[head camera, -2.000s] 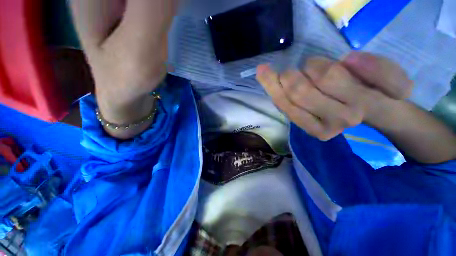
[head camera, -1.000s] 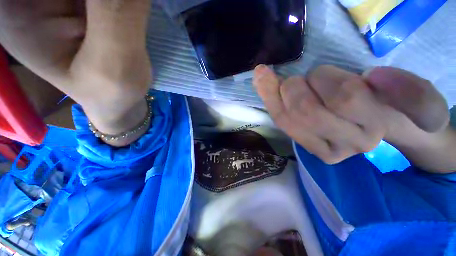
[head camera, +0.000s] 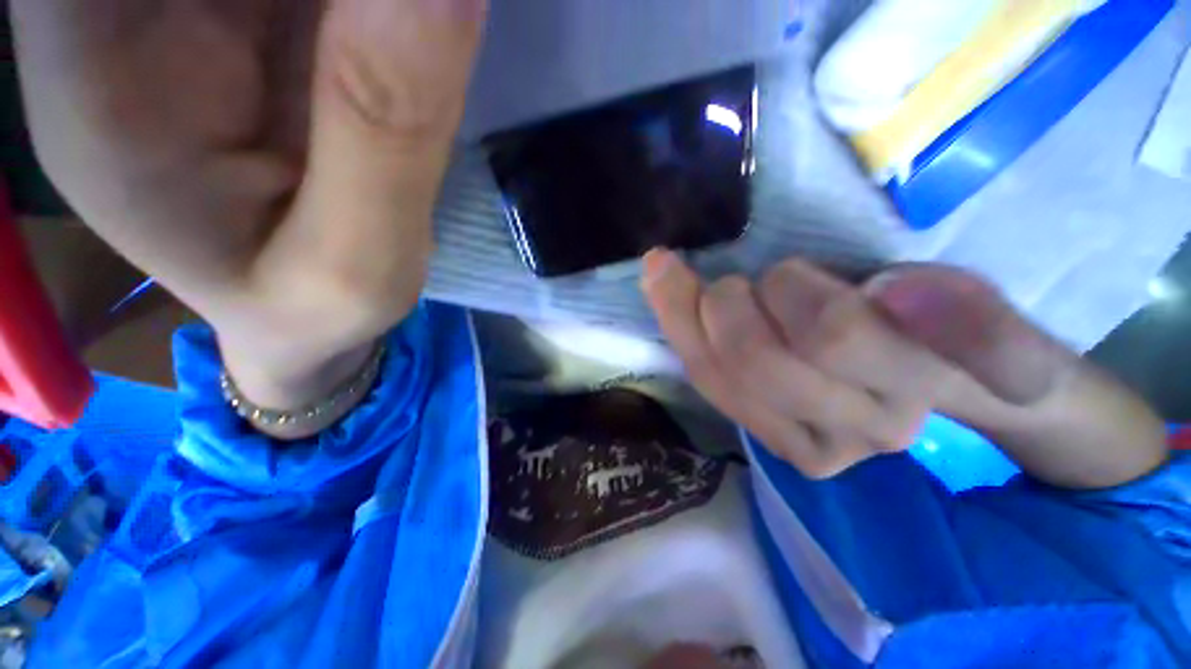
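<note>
A black glossy smartphone (head camera: 627, 170) lies on the pale ribbed mat (head camera: 457, 255) in front of me, with a bright reflection at its upper right. My right hand (head camera: 797, 346) is at its near edge, one fingertip touching or just beside that edge, the other fingers loosely curled. A thin pale strip shows by that fingertip. My left hand (head camera: 261, 144) is large, close to the camera and cut off by the top edge; its fingertips are out of the picture. A pale translucent sheet shows above the phone, and I cannot tell whether a hand holds it.
The block squeegee (head camera: 993, 98), banded white, yellow and blue, lies right of the phone. A red tray edge (head camera: 39, 327) and a brown surface are at the left. A blue plastic stool (head camera: 79, 451) is at the lower left.
The phone appears lower in view than a second ago. My right fingertip stays by its near edge. My left hand covers more of the upper left, and more of the squeegee shows.
</note>
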